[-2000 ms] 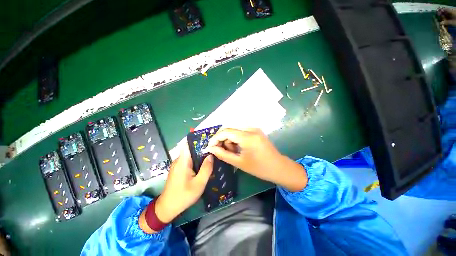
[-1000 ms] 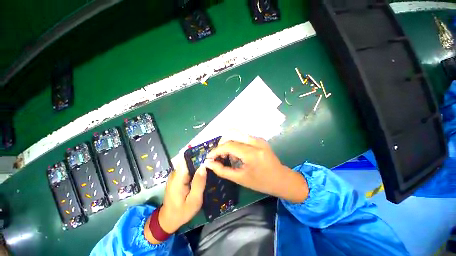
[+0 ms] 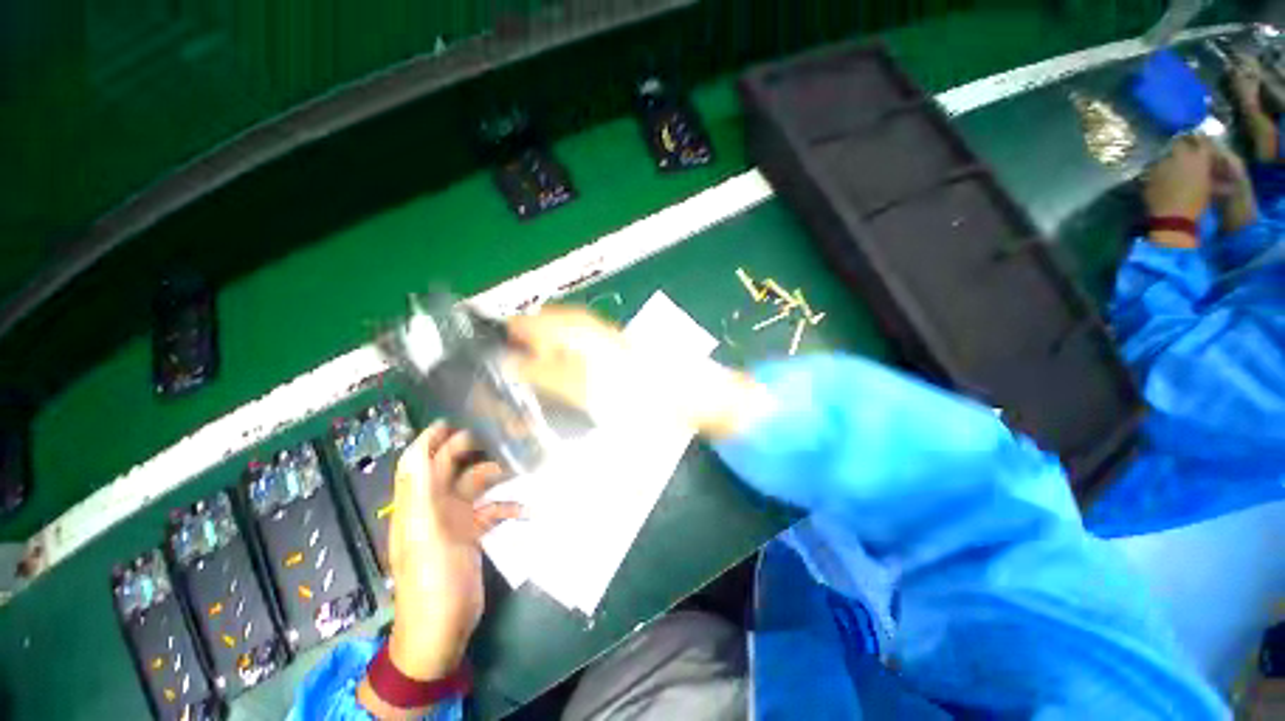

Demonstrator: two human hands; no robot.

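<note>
A phone mid-frame assembly [image 3: 486, 383], blurred by motion, is held raised above the bench, its circuit board end towards the conveyor. My right hand [image 3: 585, 369] is blurred and grips the phone's right side. My left hand [image 3: 444, 542] is below and left of the phone, fingers apart and curled, over the fourth phone of the row and the white sheet's edge; it holds nothing that I can see. White sheets [image 3: 620, 486] lie slanted under and beside the hands.
Phones [image 3: 303, 542] lie in a row at left. More phones [image 3: 536, 176] lie on the green conveyor [image 3: 324, 226] beyond the white edge strip [image 3: 212, 430]. Loose flex cables [image 3: 775, 303] lie right of the sheets. A long black tray [image 3: 958, 254] and a person's hands [image 3: 1195, 183] are at right.
The phone has been lifted and moved forward and left by my right hand. My left hand has come off the phone and opened. The view has shifted, showing the neighbouring person's hands.
</note>
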